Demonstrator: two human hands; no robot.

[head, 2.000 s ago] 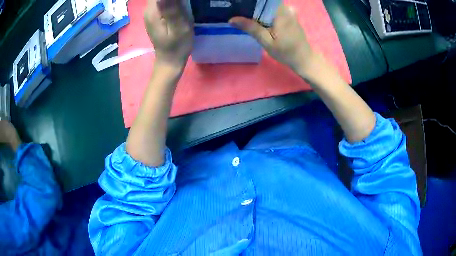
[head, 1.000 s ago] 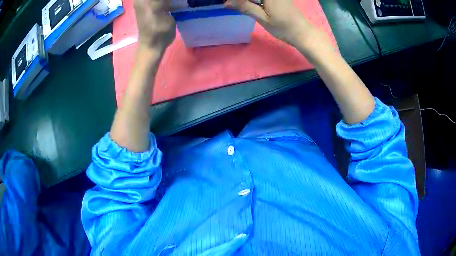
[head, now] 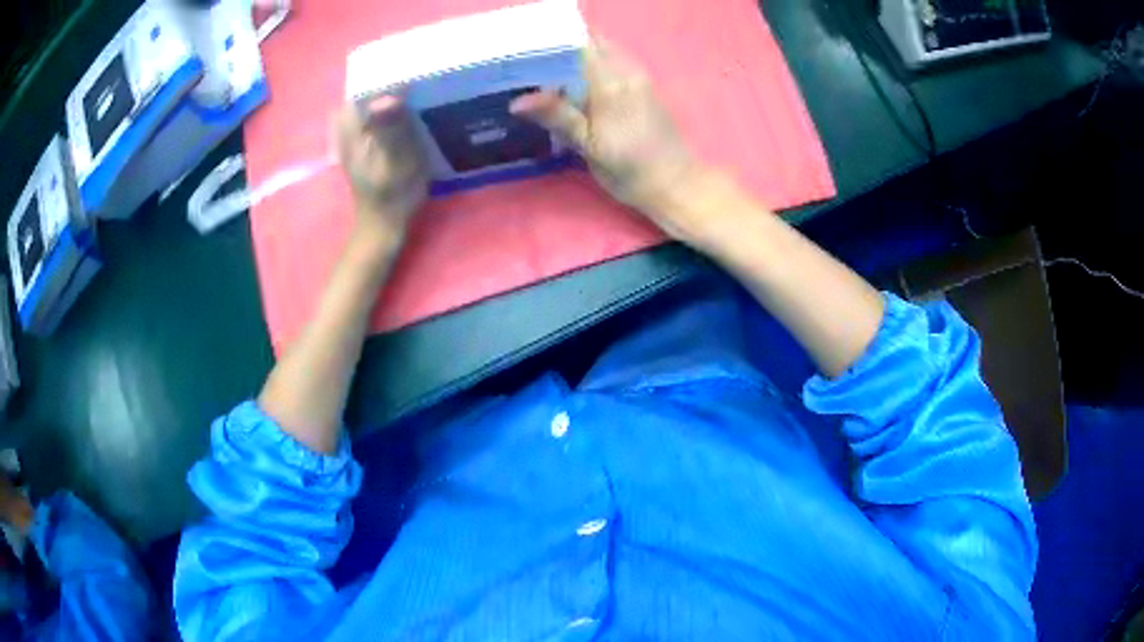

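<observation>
A printed box, white with a dark rectangular picture and a blue edge, is held between my two hands above the pink-red work mat. Its white end faces away from me. My left hand grips its left side, with the thumb at the front face. My right hand grips its right side, with the thumb over the dark picture. I cannot tell whether the box touches the mat. The underside of the box is hidden.
Stacks of blue-and-white sleeves lie on the dark green bench at left. A curled white strip lies at the mat's left edge. A digital scale is at upper right, with a cable nearby. Another person's blue sleeve shows at lower left.
The box and both hands have moved down and left in the picture, and more of the box shows. Its white part now points away from me, instead of toward me.
</observation>
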